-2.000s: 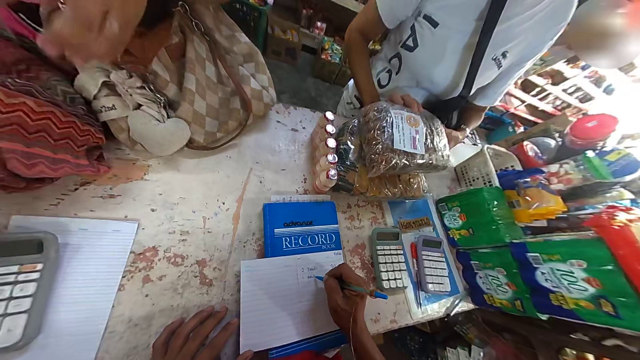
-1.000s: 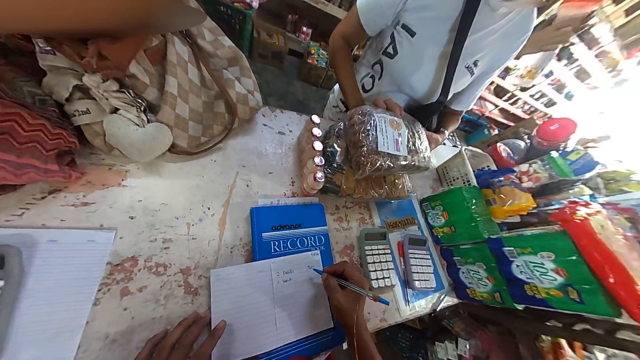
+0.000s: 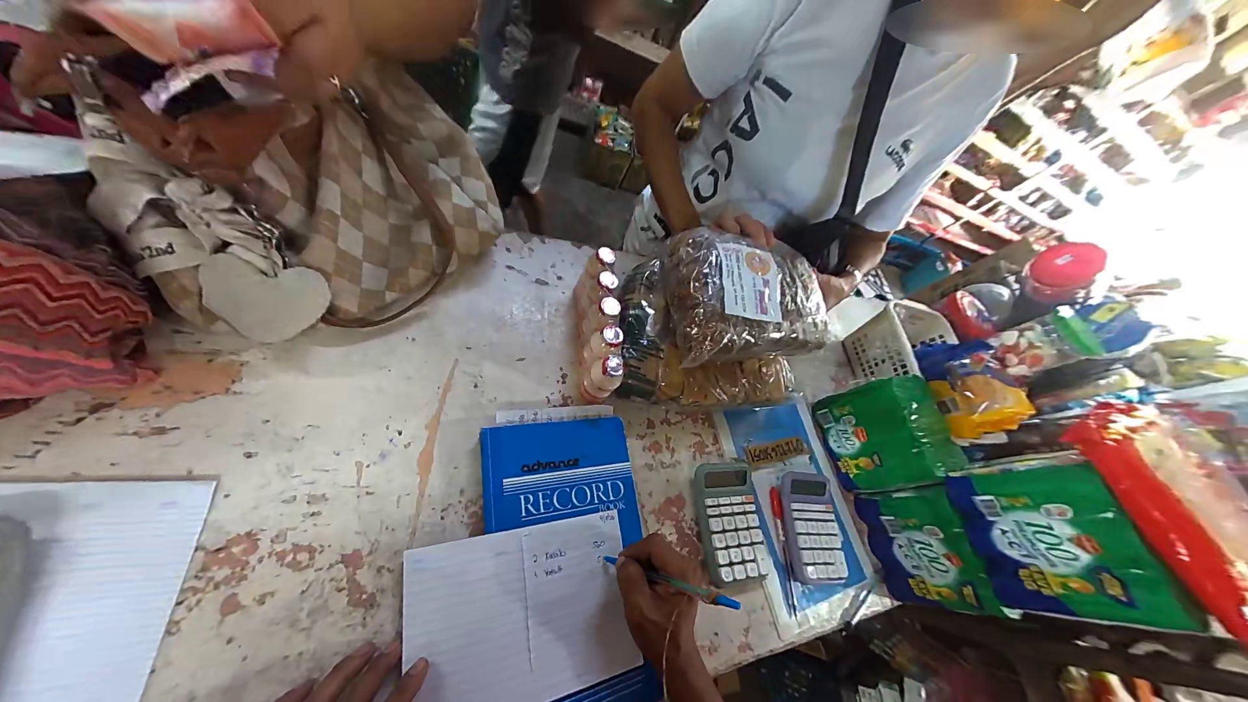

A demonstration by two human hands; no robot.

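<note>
My right hand [image 3: 668,604] grips a blue-ended pen [image 3: 687,588], its tip on a lined white paper pad [image 3: 575,609] with a few handwritten lines. The pad lies over a blue record book [image 3: 561,468]. Near the pad's lower left edge, the fingers of my left hand [image 3: 361,675] rest spread on the worn painted table, holding nothing. To the right of my right hand are a green calculator [image 3: 731,526] and a purple calculator [image 3: 812,531], with a red pen [image 3: 777,512] between them.
Across the table, a person in a white shirt [image 3: 780,107] touches a plastic-wrapped bundle [image 3: 746,302] beside several small bottles [image 3: 604,331]. A checkered bag [image 3: 380,195] sits at the far left. Green packs [image 3: 1072,546] and a white basket [image 3: 882,346] stand at right. Another lined sheet [image 3: 107,575] lies left.
Handwritten entries on the pad have grown since the first frame. At the far left, another person's hands now hold a pinkish-orange item above the checkered bag.
</note>
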